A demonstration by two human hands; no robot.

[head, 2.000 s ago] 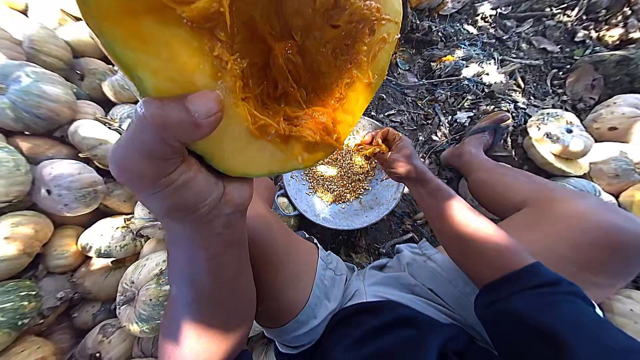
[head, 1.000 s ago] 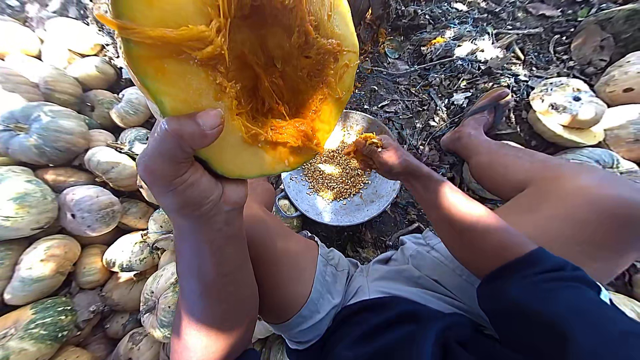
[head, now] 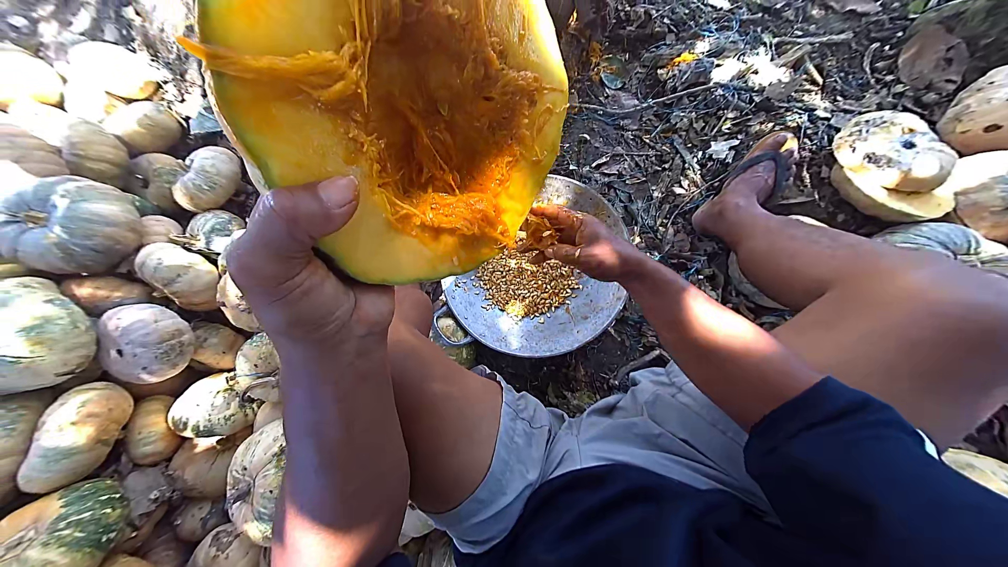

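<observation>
A cut pumpkin half (head: 291,134) fills the upper middle, its hollow facing me and lined with stringy orange pulp. My left hand (head: 315,260) grips its lower left rim, thumb on the cut face. Beside the lower right rim, my right hand (head: 587,242) has its fingers closed on orange pumpkin pulp with some seeds in it. Below that hand lies a round metal pan (head: 551,339) with a heap of pumpkin seeds (head: 528,283) in it. The pumpkin half and my right hand hide part of the pan.
Many whole pumpkins (head: 146,342) are piled at the left. More pumpkins, one of them cut (head: 890,193), lie at the right near my sandaled foot (head: 760,177). The pan's looped metal handle (head: 451,331) is near my leg. Dry leaves and twigs cover the ground.
Over the two seconds the pumpkin half in my left hand has turned a little, and a pulp strand now sticks out at its left edge. My right hand has stayed over the pan with pulp.
</observation>
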